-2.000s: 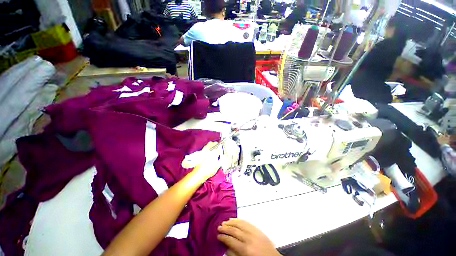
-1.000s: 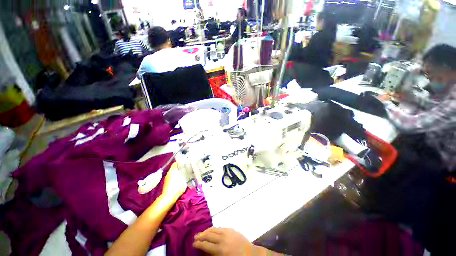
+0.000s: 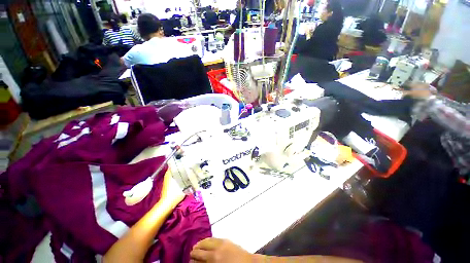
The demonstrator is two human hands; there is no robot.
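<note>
A maroon garment (image 3: 67, 190) with white stripes is heaped left of the white brother sewing machine (image 3: 247, 149). My left hand (image 3: 173, 189) lies on the cloth beside the needle area; its fingers are hidden behind the machine head. My right hand (image 3: 216, 251) rests at the garment's edge near the table front, fingers bent over the cloth; whether it grips is unclear. The machine lamp (image 3: 139, 191) hangs on its gooseneck over the cloth. Scissors with black handles (image 3: 236, 179) lie under the machine arm.
Dark-handled scissors or snips (image 3: 316, 167) and scraps lie at the right table end, near a red basket (image 3: 394, 159). A black chair (image 3: 172, 79) and a person in white (image 3: 154, 49) are ahead. Another person's patterned sleeve (image 3: 443, 113) is at right. Thread cones (image 3: 239, 46) stand behind the machine.
The view has turned right, so the machine and garment appear further left. Both hands remain at about the same places on the cloth. The person at right has shifted.
</note>
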